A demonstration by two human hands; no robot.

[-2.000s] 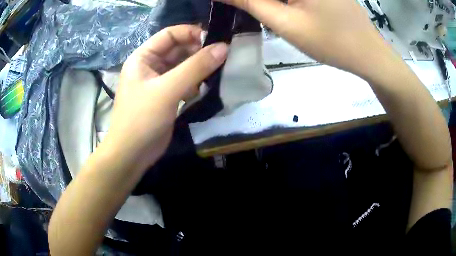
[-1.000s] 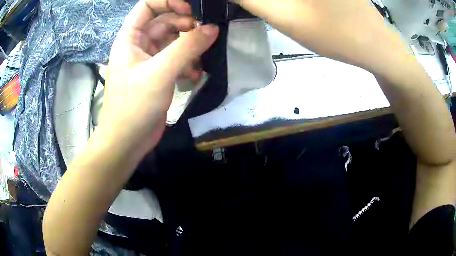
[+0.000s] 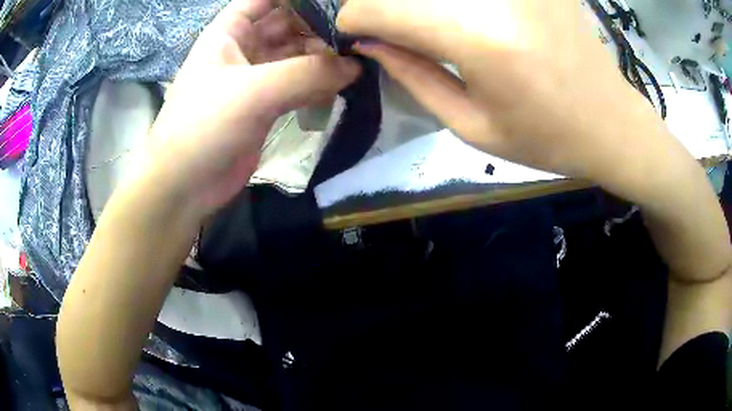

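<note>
A dark band (image 3: 359, 120) runs along the edge of pale lining cloth (image 3: 293, 152) and hangs down from between my hands. My left hand (image 3: 249, 96) pinches the band between thumb and fingers at the top centre. My right hand (image 3: 481, 72) pinches it just right of the left thumb, fingertips nearly touching the left ones. The upper part of the band is partly cut off by the picture's top edge. The patterned blue-grey garment (image 3: 52, 160) lies at the left, with a pale lining piece inside it.
The white table (image 3: 433, 168) has a worn wooden front edge (image 3: 457, 205) and a small dark spot. Black tool handles (image 3: 642, 72) lie at the upper right. Black cloth (image 3: 449, 321) with loose pale threads (image 3: 587, 330) covers my lap. A pink thing (image 3: 14, 136) shows at the far left.
My right hand has moved down and closer to my left thumb, its fingertips now in view on the band. The band's held part has bent and shifted slightly right.
</note>
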